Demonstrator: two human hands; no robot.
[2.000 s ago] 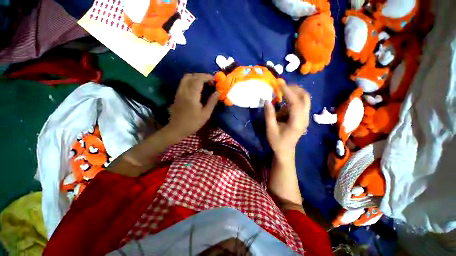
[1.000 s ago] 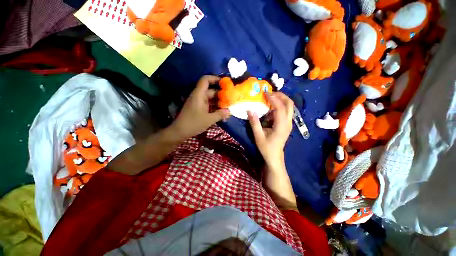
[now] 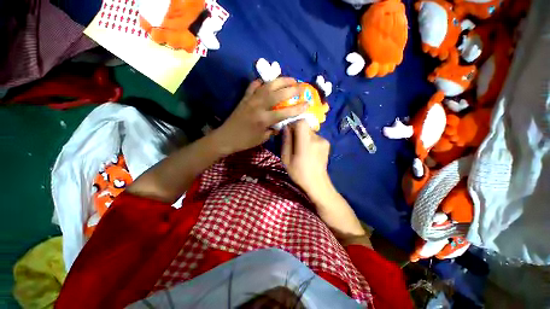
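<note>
An orange plush crab (image 3: 318,101) with a white belly and blue eyes is held over the blue cloth in front of me. My left hand (image 3: 259,114) is wrapped over its left side, fingers across the top. My right hand (image 3: 306,148) is below it, fingertips pinched together at the lower edge of the belly. Whether they hold a needle or thread cannot be seen. Two white claws stand out above the body, one at the upper left (image 3: 268,69) and one at the upper right (image 3: 324,84). Silver thread snips (image 3: 361,132) lie to the right of my hand.
Many plush crabs (image 3: 429,125) are heaped at right beside a white plastic sack (image 3: 509,157) and a pale woven ring (image 3: 429,196). A crab lies on a printed sheet (image 3: 151,59) at upper left. A white bag (image 3: 71,154) of crabs is at lower left. Loose white claws lie on the cloth.
My left hand has closed over the crab's left side. My right hand has moved left and under the belly, off the crab's right side, leaving the snips fully in view.
</note>
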